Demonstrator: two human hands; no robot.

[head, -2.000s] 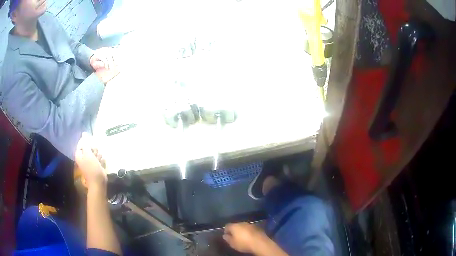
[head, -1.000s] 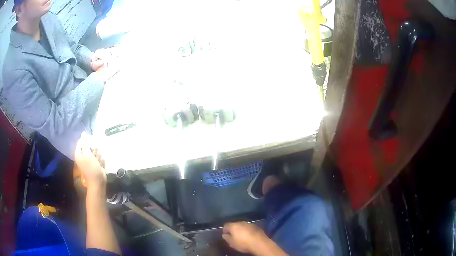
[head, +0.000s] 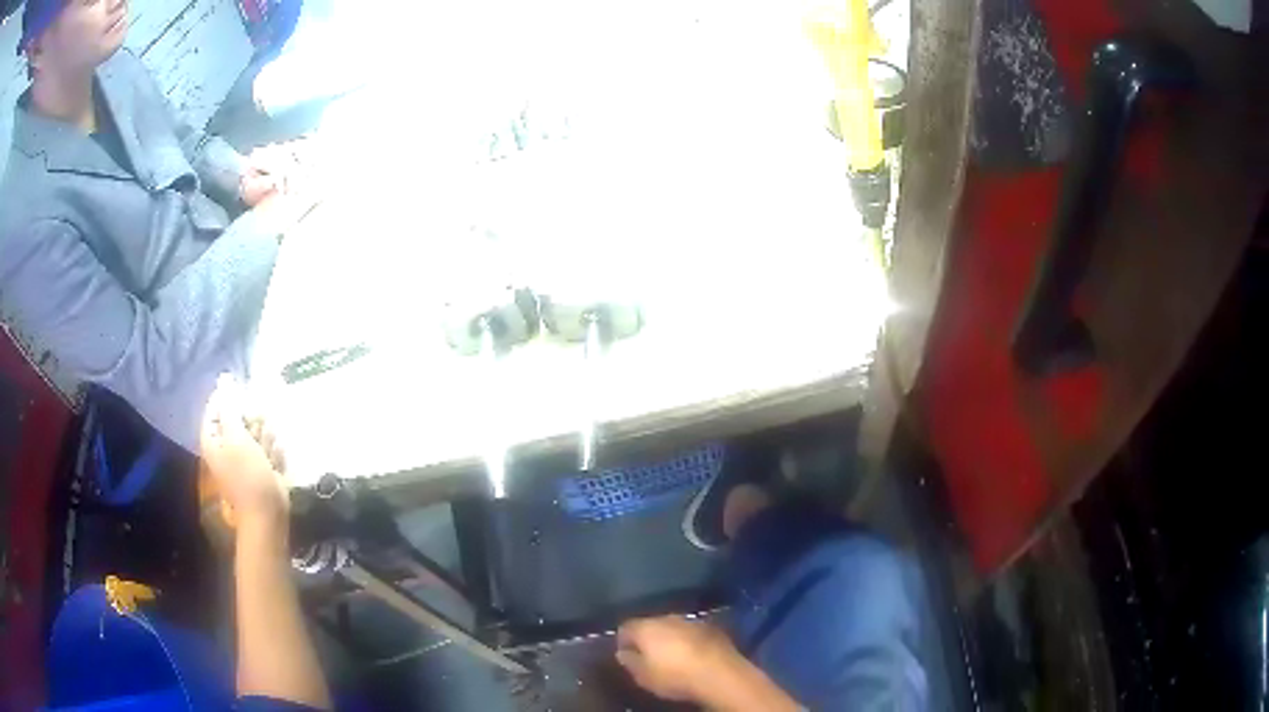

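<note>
Two dark grey-green mould inserts (head: 593, 319) lie side by side near the table's front edge. Their thin silver handles (head: 497, 452) stick out over the edge. My left hand (head: 240, 452) is at the table's front left corner, its fingers overexposed; whether it holds anything cannot be told. My right hand (head: 665, 657) is low in front of the table, away from the inserts, with its fingers curled and nothing visible in it.
The table (head: 696, 403) is overexposed, with a flat dark tool (head: 324, 363) at left. A dark fixture (head: 329, 518) is at its left corner. A blue basket (head: 644, 483) is underneath. A co-worker in grey (head: 125, 264) sits across. The red door (head: 991, 376) is at right.
The view has shifted slightly, so the table, inserts and door appear a little further left. Both hands keep about the same pose.
</note>
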